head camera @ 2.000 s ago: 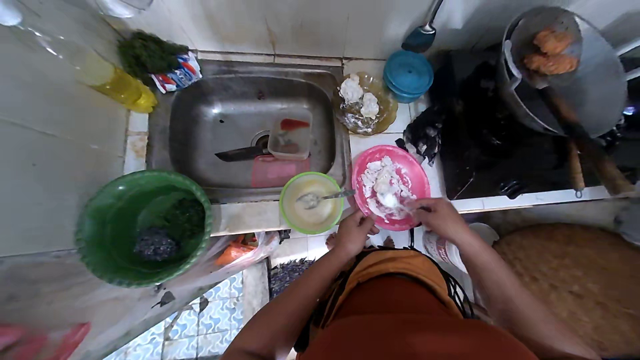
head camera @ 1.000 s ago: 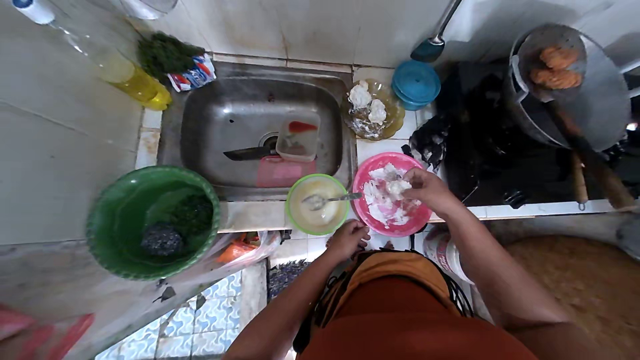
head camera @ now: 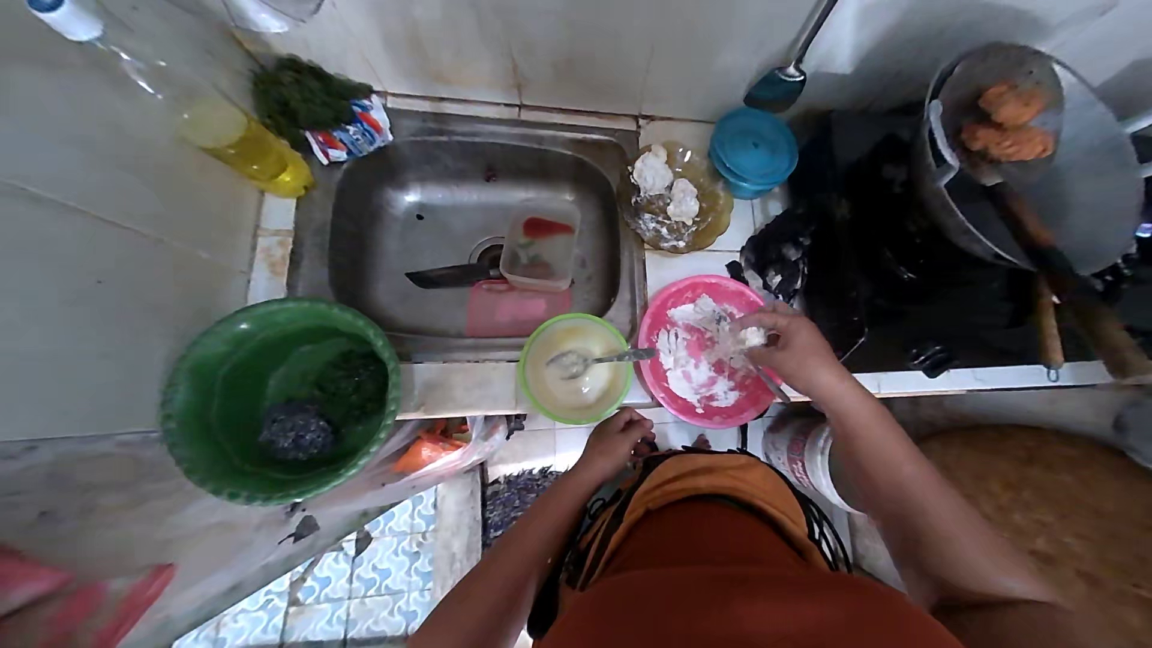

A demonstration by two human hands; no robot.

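My right hand is over the right side of a pink bowl of white flour, its fingers closed on a small flour-coated piece. A metal utensil handle shows below those fingers. My left hand is by the counter edge, just below a green-rimmed bowl; its fingers are curled and I cannot tell if they hold anything. That bowl has pale batter and a metal spoon whose handle reaches the pink bowl. Behind them, a glass plate carries floured pieces.
A steel sink holds a knife and a plastic container. The green basin is at left, beside an oil bottle further back. At right, a wok with a strainer of fried pieces sits on the black stove.
My right hand has stayed over the pink bowl, its fingers now lower and holding a floured piece. My left hand has come off the pink bowl's edge, where it was two seconds ago.
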